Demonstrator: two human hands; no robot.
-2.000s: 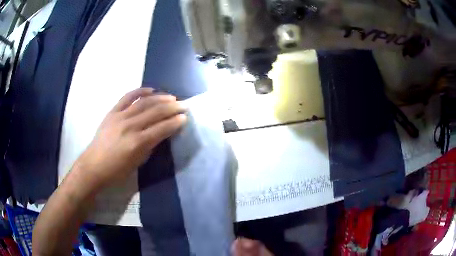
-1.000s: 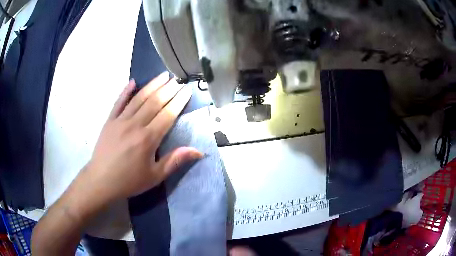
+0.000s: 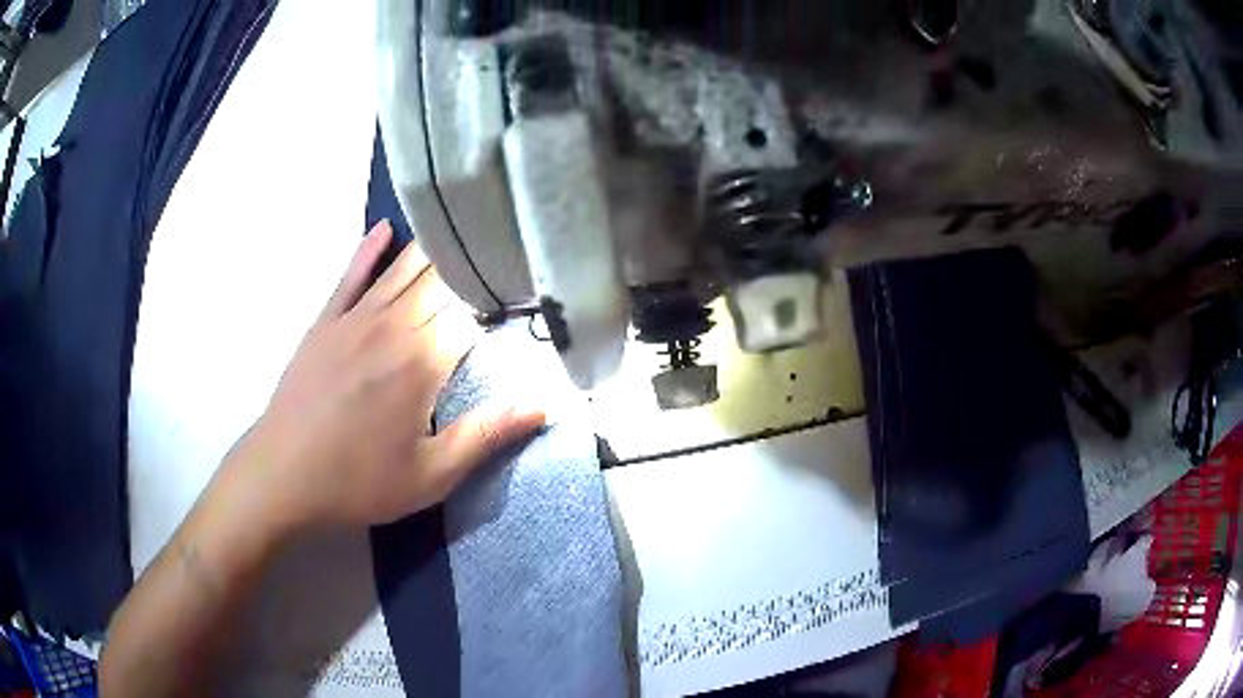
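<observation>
A light blue-grey fabric piece (image 3: 536, 580) lies over a long dark navy panel (image 3: 417, 600), left of and in front of the needle area. My left hand (image 3: 357, 396) lies flat with fingers spread, pressing on both pieces; its thumb rests on the pale piece and its fingertips are partly hidden by the machine head. The sewing machine (image 3: 573, 177) stands over the upper ends of the fabric, its needle area brightly lit. My right hand is not in view.
Stacked navy panels (image 3: 75, 341) lie at the left table edge. A dark piece (image 3: 961, 450) lies right of the yellowish plate (image 3: 811, 375). A slim black tool (image 3: 1091, 393) and black loops (image 3: 1197, 409) lie further right. A red basket (image 3: 1193, 559) and blue basket (image 3: 52, 661) stand below.
The view has shifted, so the machine head covers more of the fabric's upper end. My left hand has flattened and spread its fingers. My right fingertips have left the bottom edge.
</observation>
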